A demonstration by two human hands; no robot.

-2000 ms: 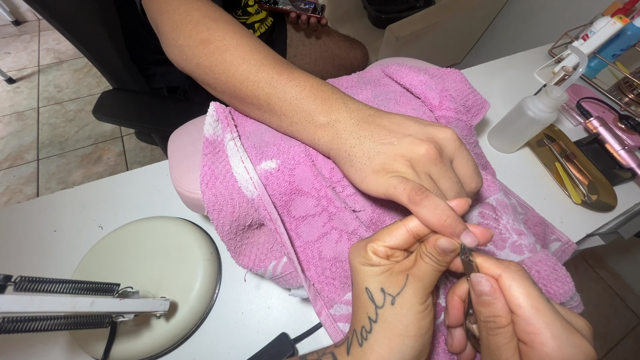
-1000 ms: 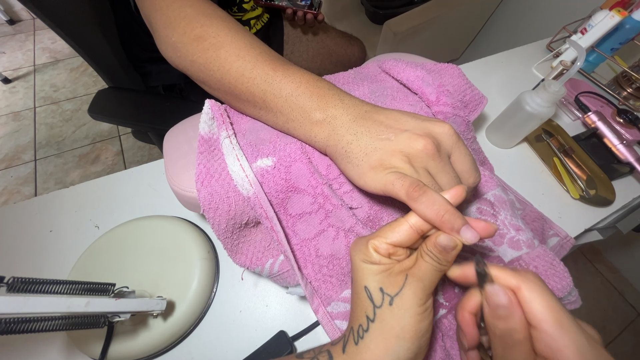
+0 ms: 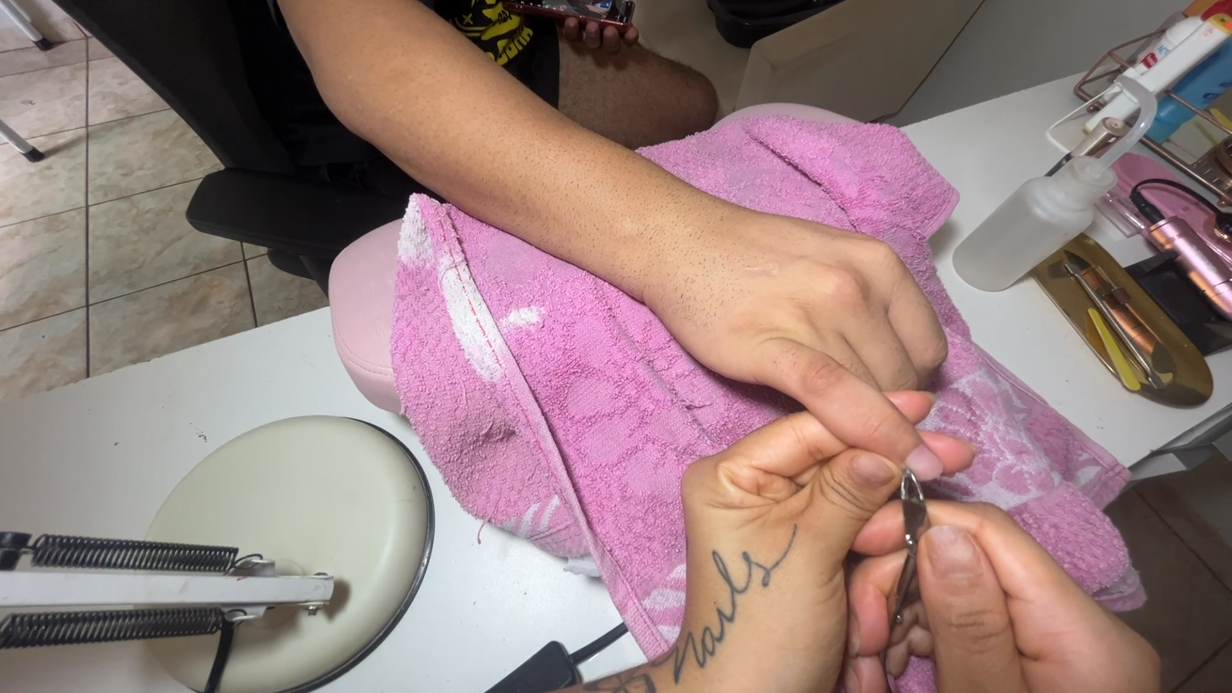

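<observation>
My left hand (image 3: 780, 520), with a tattooed wrist, grips another person's thumb (image 3: 866, 414) between its thumb and fingers. That person's hand (image 3: 818, 298) lies palm down on a pink towel (image 3: 616, 385) draped over a padded pink armrest (image 3: 361, 318). From the lower right, my right hand (image 3: 991, 597) holds a metal cuticle nipper (image 3: 911, 520); its jaws are at the edge of the thumbnail. The lower part of the nipper is partly hidden by my fingers.
A round lamp base (image 3: 298, 549) with a spring arm (image 3: 164, 589) stands at left. At right are a white squeeze bottle (image 3: 1030, 226), a gold tray (image 3: 1189, 380) with metal tools, a pink nail drill (image 3: 1189, 255) and a wire rack (image 3: 1107, 67). A black plug-like piece (image 3: 539, 669) lies at the bottom edge.
The nipper has tilted more upright, its jaws now at the thumbnail; one second ago it was slightly away from the nail. My left hand keeps its hold on the thumb.
</observation>
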